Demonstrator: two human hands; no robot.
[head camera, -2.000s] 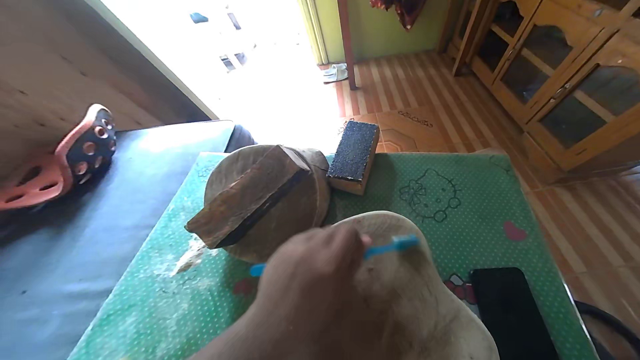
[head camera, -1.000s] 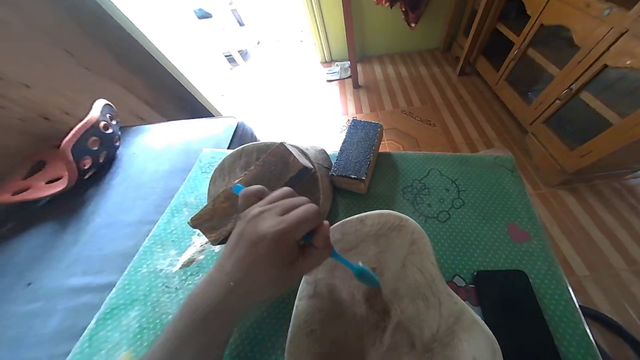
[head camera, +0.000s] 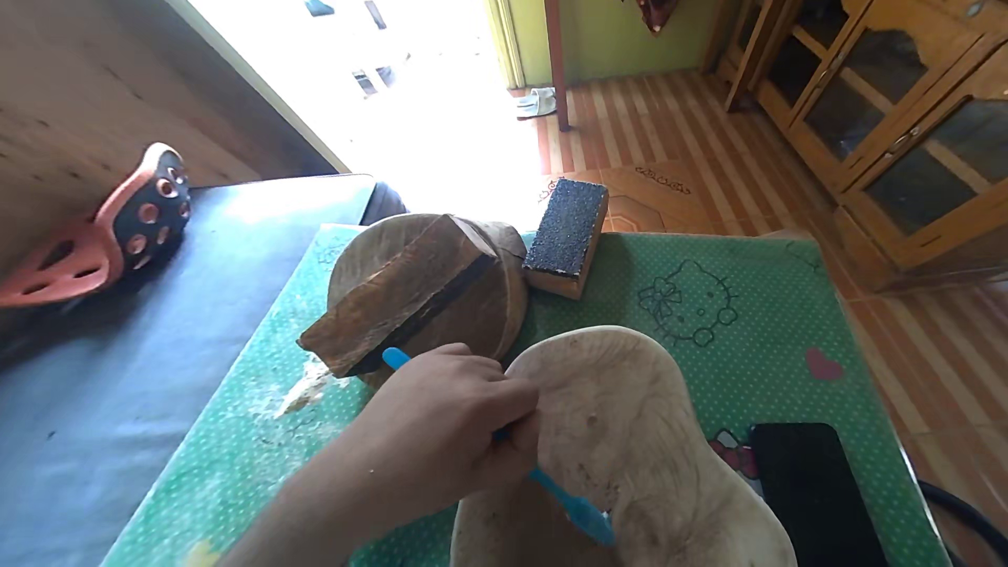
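My left hand (head camera: pixel 465 425) is closed around a blue toothbrush (head camera: pixel 579 512). Its handle end sticks out at the upper left of my fist, and its head lies against a smooth, pale wooden piece (head camera: pixel 630 409) with a rounded, curved outline. Just beyond my hand, a rough brown piece of wood or bark (head camera: pixel 394 291) with a dark edge rests on a round wooden block (head camera: pixel 504 299). Behind them, a sanding block (head camera: pixel 563 228) with a dark gritty face touches or nearly touches the round block. My right hand is not in view.
A green dotted cloth (head camera: pixel 756 315) covers the table, with pale dust at left. A black phone (head camera: pixel 815 488) lies at right. A pink-and-dark perforated object (head camera: pixel 118 236) sits on a dark padded surface (head camera: pixel 260 228). Wooden cabinets (head camera: pixel 882 118) stand at back right.
From two seconds ago, the toothbrush head has moved from the wooden piece's upper part to its lower part. My left hand has turned, and the handle now slants down to the right.
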